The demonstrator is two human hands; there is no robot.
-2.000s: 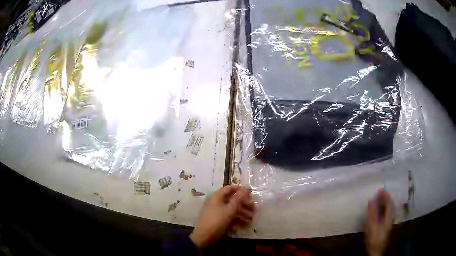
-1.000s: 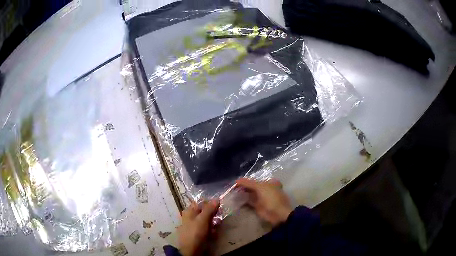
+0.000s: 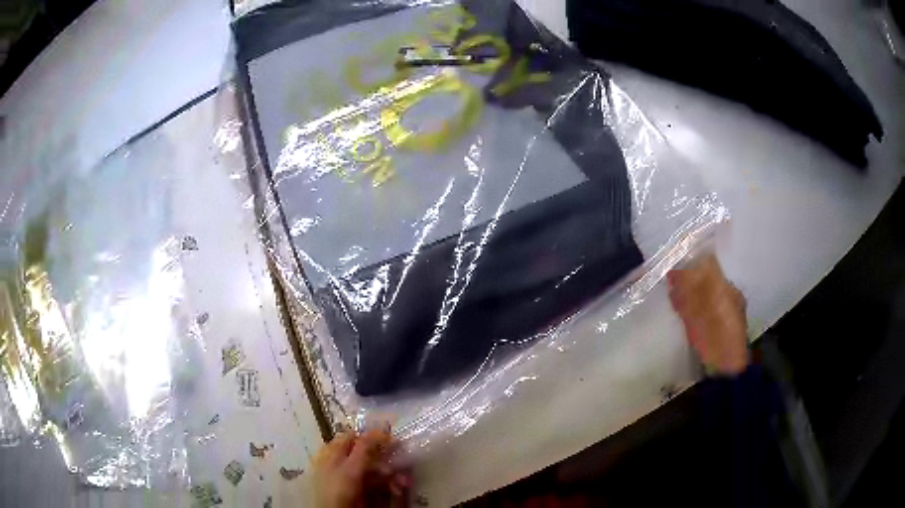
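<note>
A dark folded garment [image 3: 496, 283] lies inside a clear polybag [image 3: 434, 117] with yellow lettering. A pale grey interleaf sheet [image 3: 397, 213] covers much of its front. A black hang tag with a white strip [image 3: 437, 57] shows near the top. My left hand [image 3: 365, 466] is closed on the polybag's near left corner. My right hand [image 3: 711, 313] is at the near right corner, slightly blurred, against the bag's edge; whether it grips the film is unclear. The bag's open edge stretches between my hands.
Glossy polybags with yellow print [image 3: 119, 347] lie at the left on the white table [image 3: 784, 213]. A dark garment stack [image 3: 724, 74] is at the upper right. A dark seam [image 3: 298, 342] and stuck scraps mark the table beside the bagged garment.
My right hand has moved from beside my left hand out to the bag's right corner. The bag's near edge, bunched before, is now spread out.
</note>
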